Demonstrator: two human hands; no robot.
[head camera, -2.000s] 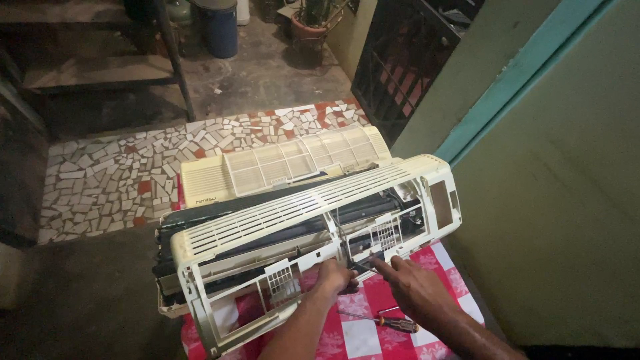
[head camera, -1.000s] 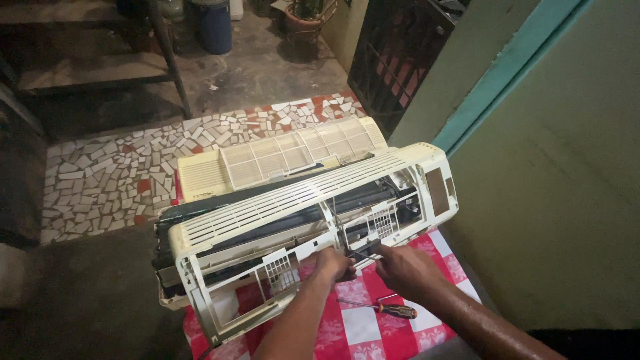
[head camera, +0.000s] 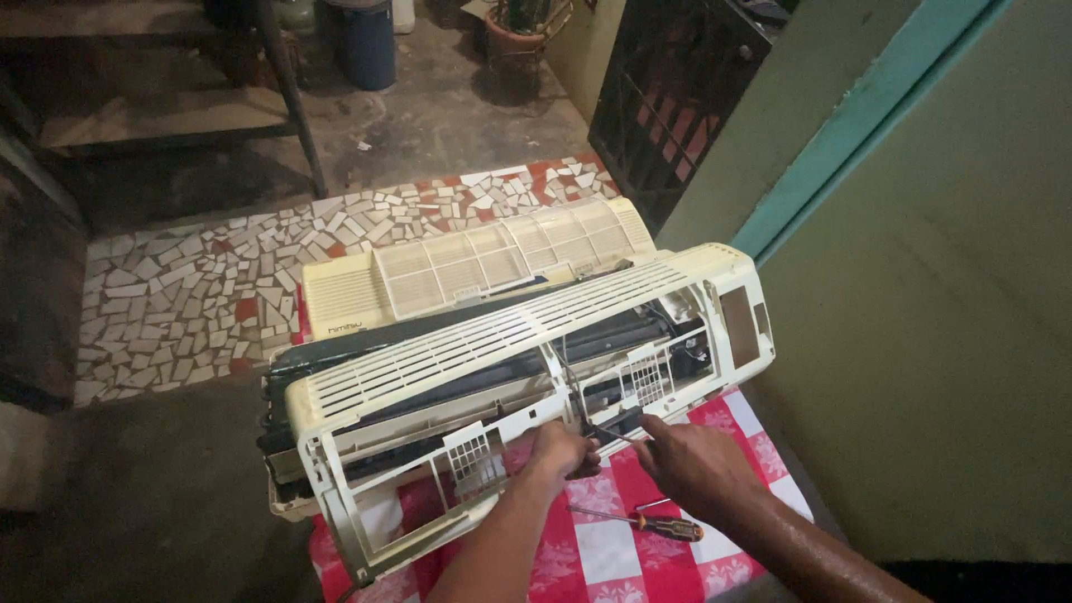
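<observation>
The cream plastic front frame of a split air conditioner leans tilted over the unit's dark body. At the frame's lower middle edge, my left hand has its fingers curled around the frame's edge or a small dark part there; which one is hidden. Just right of it, my right hand pinches a thin dark piece near a dark cable that runs down through the frame. A screwdriver with a black and orange handle lies on the checked cloth below my right hand, beside a second thin metal shaft.
A cream front cover with mesh filters lies behind the unit. Under everything is a red and white checked cloth. A green wall rises on the right. Beyond the mosaic floor strip stand a blue bucket and a potted plant.
Both hands stay at the frame's lower middle edge, with only small shifts of the fingers. The frame and the screwdriver have not plainly moved.
</observation>
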